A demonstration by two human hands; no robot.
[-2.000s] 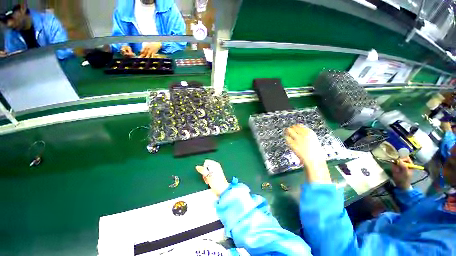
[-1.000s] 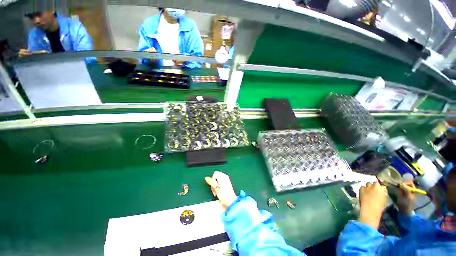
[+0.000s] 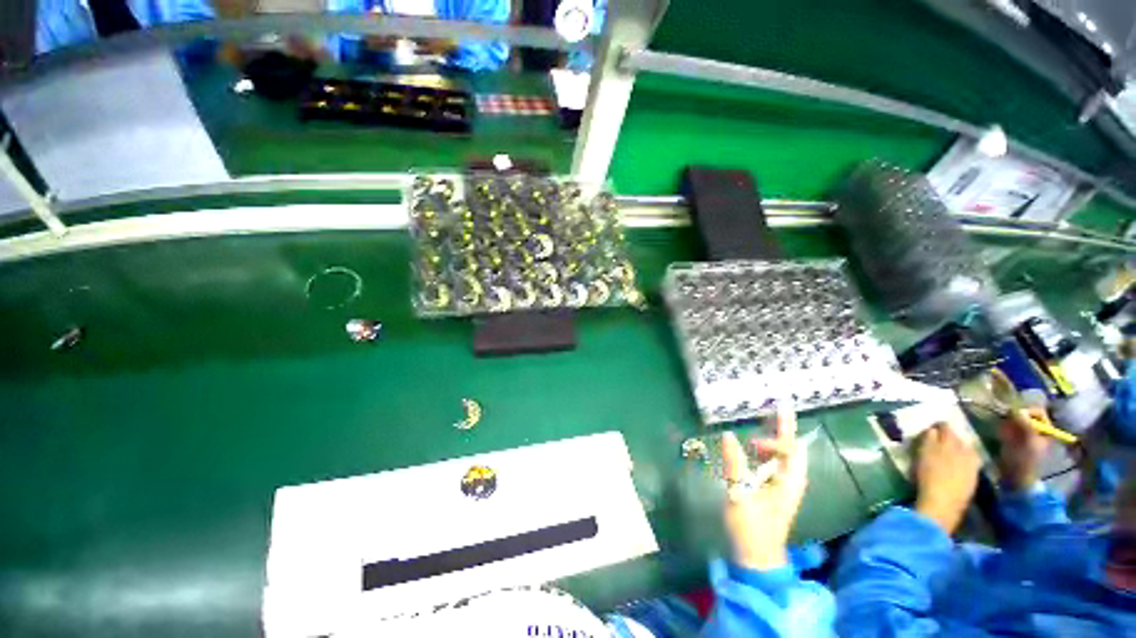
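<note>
My left hand point(image 3: 762, 501) is raised at the right, fingers apart, just below the silvery blister tray point(image 3: 779, 330); no held thing shows. A small crescent part point(image 3: 694, 449) lies left of its fingers. My right hand point(image 3: 947, 476) is further right, bent over a white sheet beside another person's hand; its fingertips are unclear. A gold crescent part point(image 3: 468, 414) lies on the green mat above the white board point(image 3: 318, 530). The board bears a round black-and-yellow part point(image 3: 478, 481) and a black strip point(image 3: 480, 553). A clear tray with yellow-dotted parts point(image 3: 517, 249) lies behind.
A neighbour's hand point(image 3: 1024, 446) holds a yellow-handled tool at the right. Dark blocks point(image 3: 526, 333) support or adjoin the trays. A stacked tray pile point(image 3: 903, 237) is at the back right. Small parts point(image 3: 364, 330) lie on the left mat. A pale rail point(image 3: 287, 214) runs behind.
My left hand has left the area by the white board and moved right, its fingers opening. My right hand has gone from over the silvery tray to the white sheet. The view has shifted.
</note>
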